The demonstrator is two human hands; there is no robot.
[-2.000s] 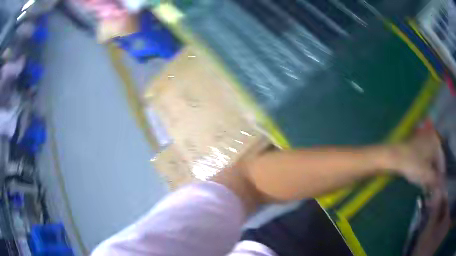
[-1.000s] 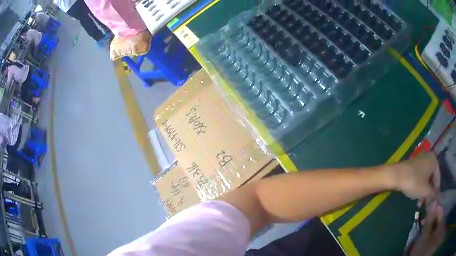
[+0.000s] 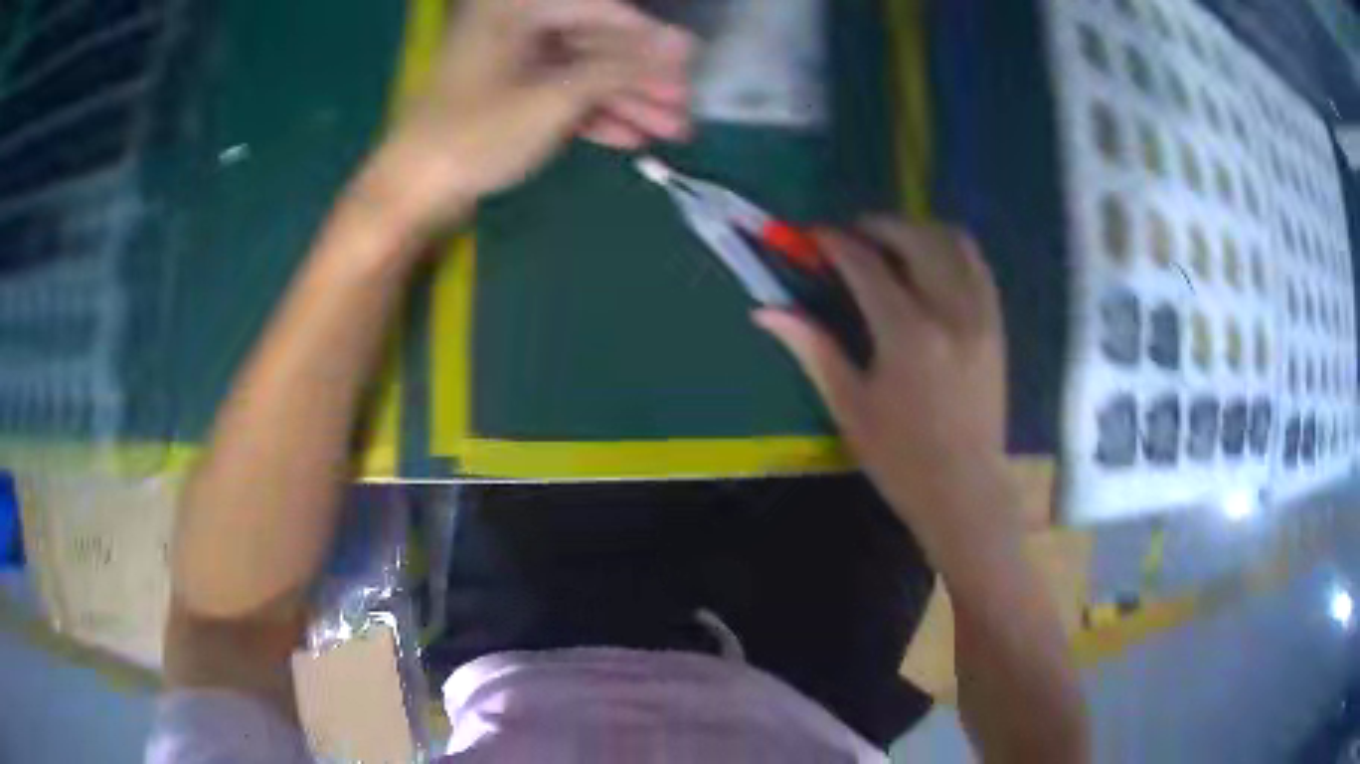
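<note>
My right hand (image 3: 925,321) holds the nippers (image 3: 731,239), which have pale grey-white and red handles. Their tip points up and left toward my left hand. My left hand (image 3: 559,90) has its fingertips pinched together at the top centre. A tiny white piece, possibly a wire connector (image 3: 652,169), shows just below those fingertips at the tip of the nippers. Blur hides whether the nippers touch it and exactly how the left fingers grip it. Both hands are above the green bench top.
A white foam tray (image 3: 1096,485) is at the right, with dark parts in its nearer pockets and tan pockets beyond. A blurred clear blister tray (image 3: 60,299) is at the left. Cardboard cartons (image 3: 97,552) are below the bench edge. Yellow tape (image 3: 641,457) runs along the front edge.
The view has swung from the left side and aisle to the bench in front. Both hands now show near the middle, and the nippers are now visible in my right hand.
</note>
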